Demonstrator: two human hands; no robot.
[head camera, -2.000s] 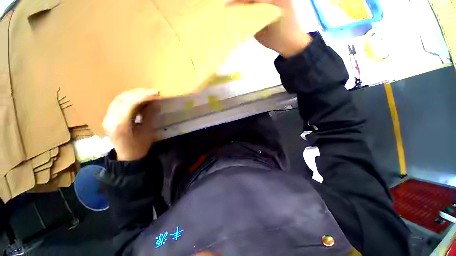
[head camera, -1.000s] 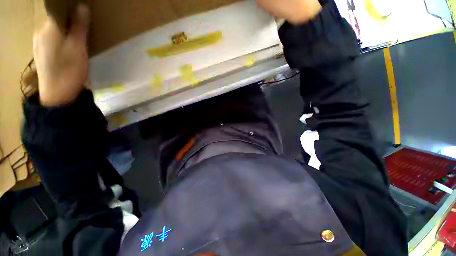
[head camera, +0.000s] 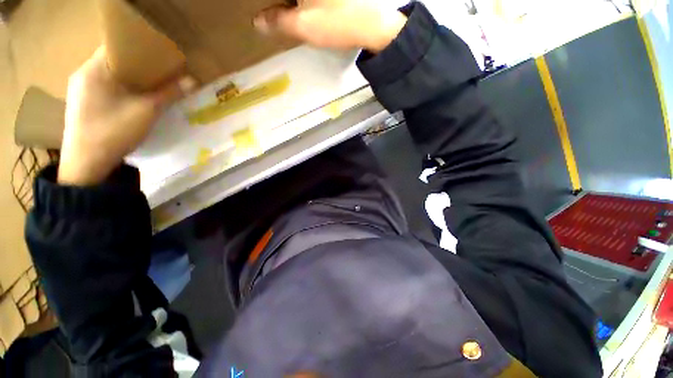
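Observation:
A brown panel (head camera: 221, 37) is lifted at the top of the view, its near edge above the white worktable. My left hand (head camera: 111, 111) is closed on its left part, where it folds over. My right hand (head camera: 332, 22) is on the panel's right part, fingers partly curled on it. A small gold-brown motif (head camera: 226, 91) lies at a yellow tape strip (head camera: 247, 99) on the white table (head camera: 306, 96), in front of the panel's edge.
Stacked brown panels (head camera: 22, 184) with notched edges are at the left. A blue bin (head camera: 170, 275) is below the table. A dark tool, partly seen, is near the table edge right of my right sleeve. A red-topped unit (head camera: 609, 227) stands at the right.
Both hands hold the panel lower and my right hand has come further left into view. The panel's left part now folds over at my left hand. The camera view has shifted slightly.

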